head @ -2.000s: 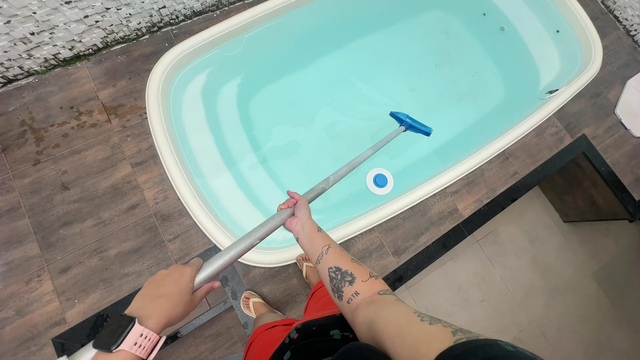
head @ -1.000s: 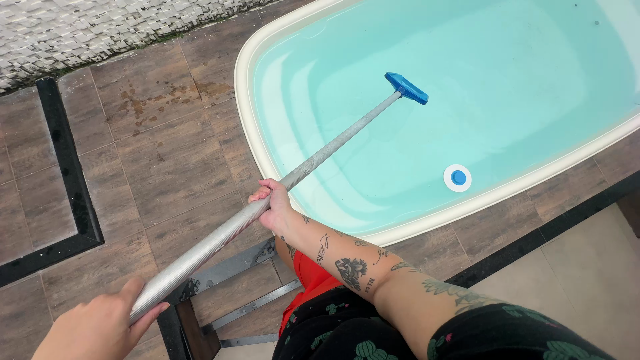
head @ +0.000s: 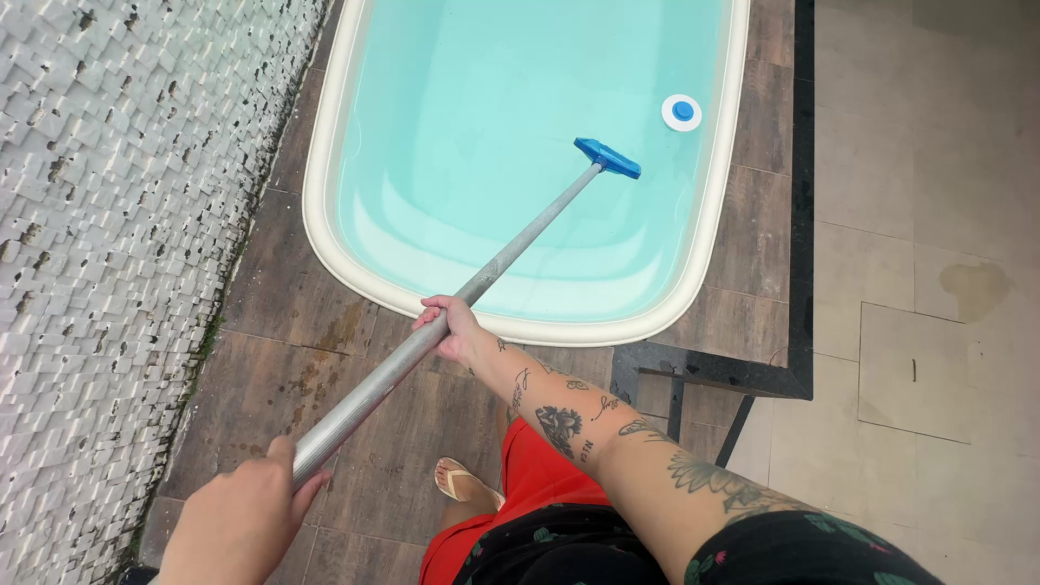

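My left hand (head: pixel 236 508), at the lower left, is closed around the near end of a long metal pole (head: pixel 374 386). Farther up the pole, my right hand (head: pixel 451 325) grips it at the near rim of a small pool (head: pixel 605 331); this tattooed arm reaches in from the lower right. A blue brush or cleaning head (head: pixel 607 158) is fixed to the pole's far end and lies over the pool, right of its middle. Whether it touches the pool floor, I cannot tell. A round white and blue floating dispenser or fitting (head: pixel 681 112) shows near the pool's right side.
A rough white stone wall (head: pixel 122 162) rises on the left. Wood-look floor tiles (head: pixel 276 382) surround the pool, with a wet patch near its lower left corner. A dark stone border (head: pixel 800 244) and black-edged steps (head: pixel 682 390) lie right, with beige paving (head: pixel 861 268) beyond.
The view has turned and shifted, so the pool now runs away from me. Both hands have stayed on the pole. The blue head now lies closer to the round white and blue object.
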